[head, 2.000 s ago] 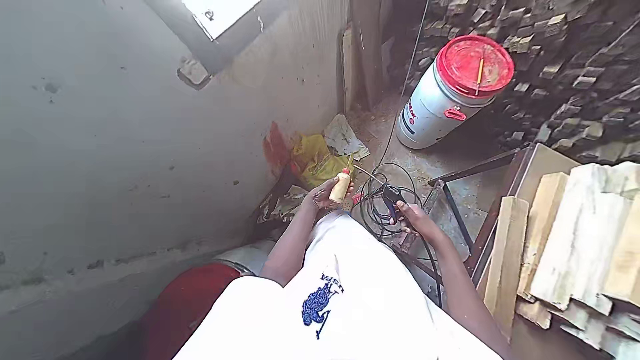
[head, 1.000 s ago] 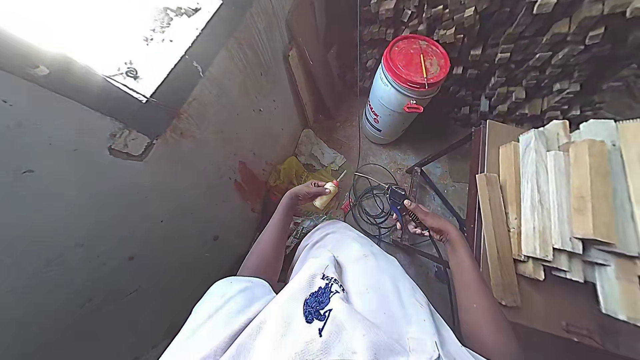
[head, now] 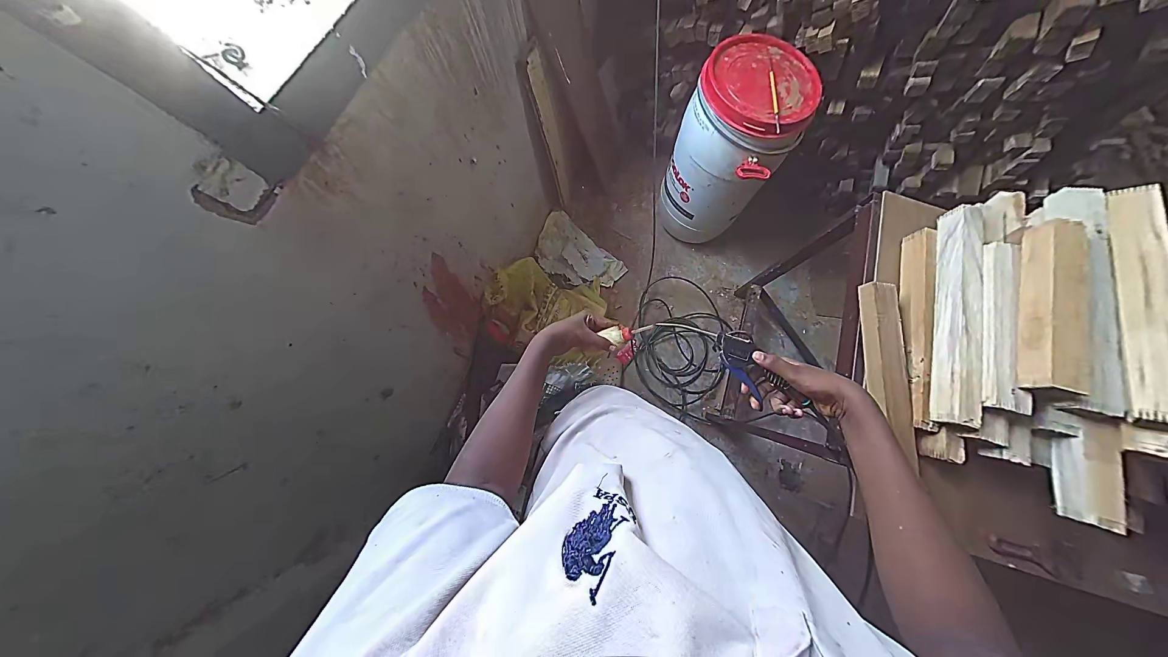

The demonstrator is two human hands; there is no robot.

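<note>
Near the middle, my left hand (head: 577,336) is closed around a small pale yellow bottle (head: 612,337) with a red cap, tilted to the right. My right hand (head: 803,385) holds a black and blue air blow gun (head: 741,360) by its grip, its thin pale nozzle (head: 680,327) pointing left. The nozzle's far end lies close to the bottle's red cap; whether they touch I cannot tell. A dark hose runs down from the gun. Below and behind the tools, a coil of dark hose (head: 680,365) lies on the floor.
A white drum (head: 707,169) with a red lid stands ahead, a pencil-like yellow stick (head: 775,96) on top. Wooden blocks (head: 1054,306) are piled on a table at right, more behind. A metal frame (head: 794,324) stands beside the hose. Yellow sheeting (head: 529,297) lies by the left wall.
The bottle, upright two seconds ago, now lies tilted with its cap toward the nozzle. Since one second ago, bottle and nozzle tip have come closer together.
</note>
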